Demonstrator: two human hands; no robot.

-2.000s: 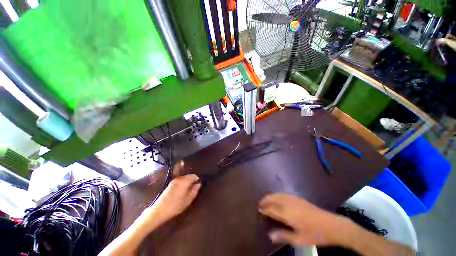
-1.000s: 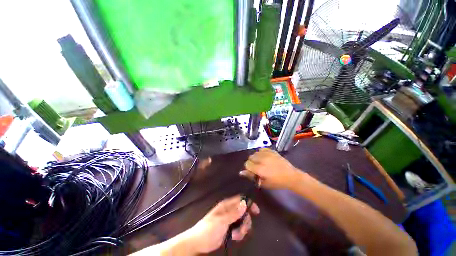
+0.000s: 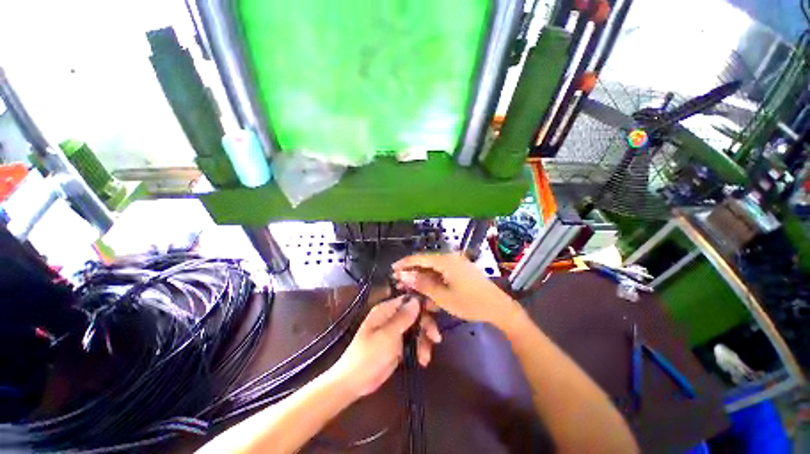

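My left hand (image 3: 384,341) is closed around a small bunch of black cables (image 3: 412,399) that hangs down toward the wearer over the brown tabletop. My right hand (image 3: 444,285) is at the top of the bunch, its fingertips on the cable ends and touching the left hand. The fingers hide most of the ends. Just behind the hands, the dark metal mould (image 3: 377,232) sits under the green crossbeam, with several thin black cables running out of it toward the left.
A large black cable coil (image 3: 178,319) lies at left. The perforated plate (image 3: 311,253) is behind the table. Blue-handled cutters (image 3: 664,369) lie at right. A metal post (image 3: 549,253), an orange-edged box (image 3: 538,191) and a fan (image 3: 638,137) stand beyond.
Both hands now meet at the bunch in front of the mould; the right has come in from the right. The view has turned, shifting the press toward the centre.
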